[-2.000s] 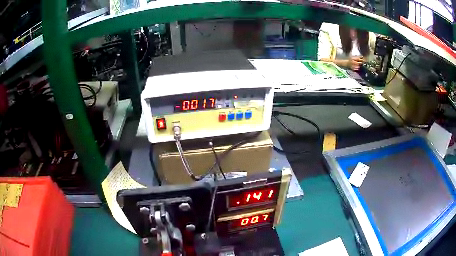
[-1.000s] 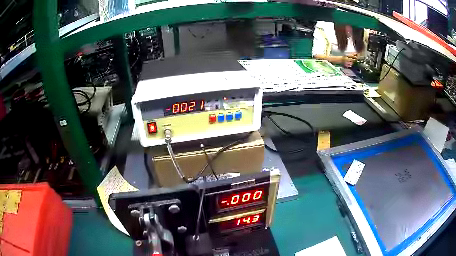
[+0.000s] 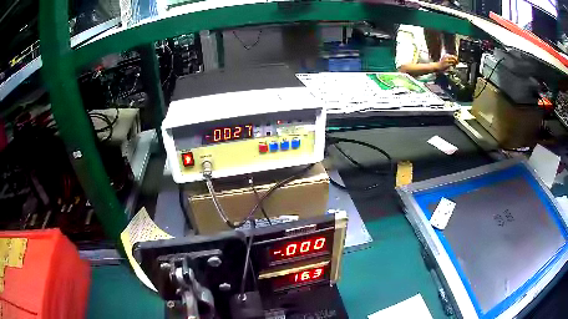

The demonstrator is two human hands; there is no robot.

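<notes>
No hand of mine is in the picture. The toggle clamp (image 3: pixel 188 283) stands front centre, its metal linkage bolted to the black upright plate (image 3: pixel 233 258) of the test fixture; its lower end is cut off by the bottom edge. The dual-display panel meter (image 3: pixel 302 258) beside it reads -.000 over 16.3. The white bench digital meter (image 3: pixel 246 140) behind reads -0027 and sits on a cardboard box (image 3: pixel 261 202). A test lead (image 3: pixel 218 202) runs from its round connector. Any part under test is not visible.
A framed tray (image 3: pixel 498 233) with blue inner border lies right, a white tag on its edge. A paper slip (image 3: pixel 402 309) lies front right. A red plastic tray (image 3: pixel 43 280) stands left, near a green post (image 3: pixel 81 143). A person (image 3: pixel 426 53) sits opposite.
The bench meter reading went from -0017 through -0021 to -0027; the panel meter from .141 over 00.7 to -.000 over 16.3. The view shifted slightly. The person opposite has raised a hand.
</notes>
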